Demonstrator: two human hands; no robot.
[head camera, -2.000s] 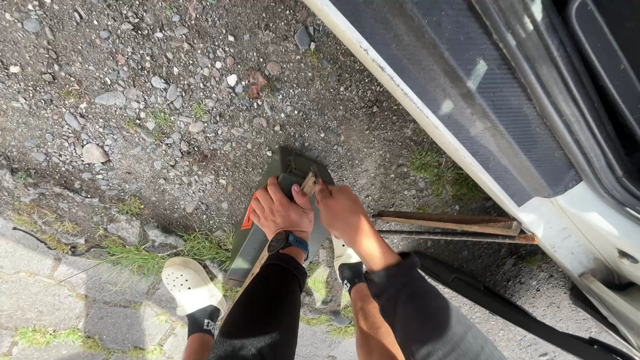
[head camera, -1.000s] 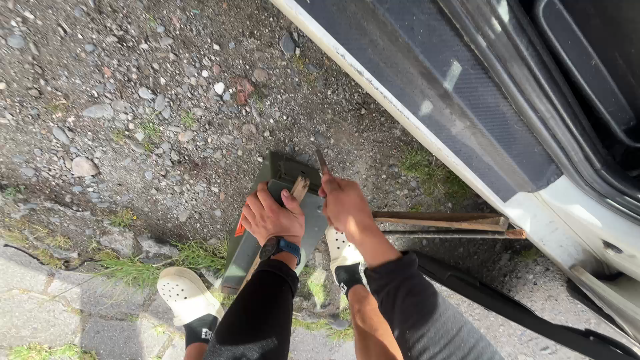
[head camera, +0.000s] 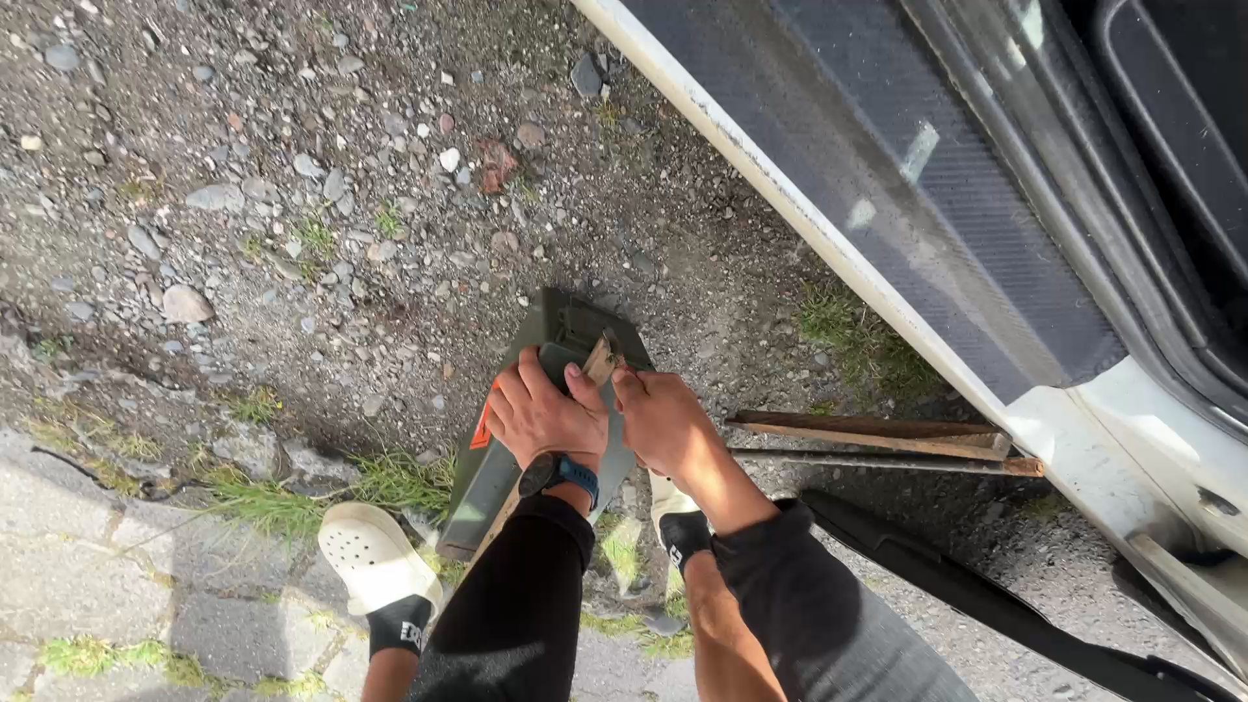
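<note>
A dark green case (head camera: 476, 497) with an orange label stands on the gravel between my feet. A narrow strip of wood (head camera: 601, 361) lies along its top. My left hand (head camera: 551, 409), with a watch at the wrist, presses down on the case and holds the strip between thumb and fingers. My right hand (head camera: 663, 419) is closed in a fist at the strip's end, against its right side. In the earlier view it grips a knife-like tool; now the blade is mostly hidden by the hand and the wood.
At the right is a vehicle's open door sill (head camera: 780, 185). Wooden pieces (head camera: 877, 436) and a thin rod (head camera: 877, 459) lie against it, above a long black strip (head camera: 975, 595). Pale clogs (head camera: 375, 556) are on my feet. Paving stones (head camera: 88, 556), grass and gravel surround the case.
My right hand has come back down against the wood strip; one second ago it was raised slightly away with the blade showing. My left hand keeps its place on the case.
</note>
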